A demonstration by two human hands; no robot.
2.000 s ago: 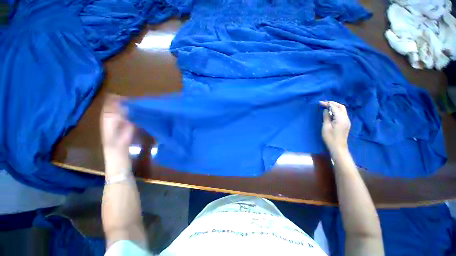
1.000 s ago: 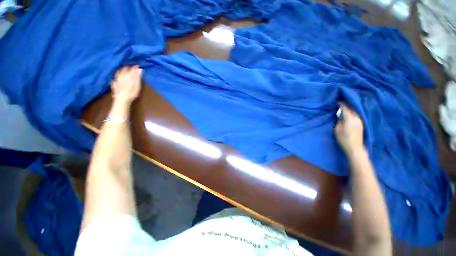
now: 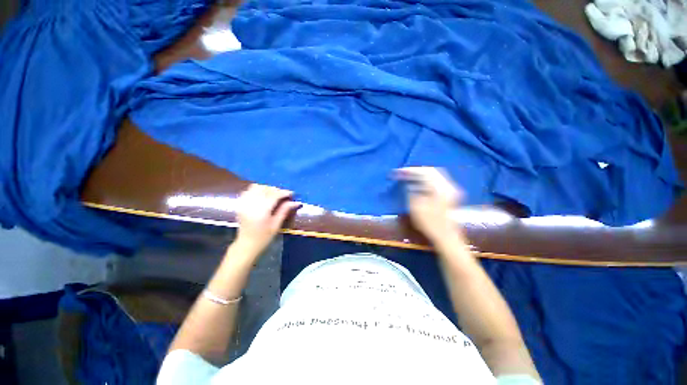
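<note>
A blue dress (image 3: 339,128) lies spread over the brown table, its skirt folded in loose layers and its lower edge near the table's front edge. My left hand (image 3: 264,213) is at that front edge by the skirt's lower edge, fingers bent; whether it pinches cloth or thread is unclear. My right hand (image 3: 433,197) is blurred over the skirt's lower edge, right of my left hand. A dark, slim bit of the thread snips (image 3: 414,184) shows at its fingers. A tiny white tag (image 3: 603,164) lies on the skirt at the right.
More blue dresses (image 3: 53,98) are heaped at the left and hang over the table's edge. A blue pile (image 3: 610,323) lies below the table at the right, another blue garment (image 3: 113,342) at the lower left. White garments (image 3: 640,30) lie at the far right. The glossy table (image 3: 162,177) has a pale edge.
The skirt has been spread left and lies flatter. My left hand has let go of the cloth at the left and come to the front edge; my right hand has moved left.
</note>
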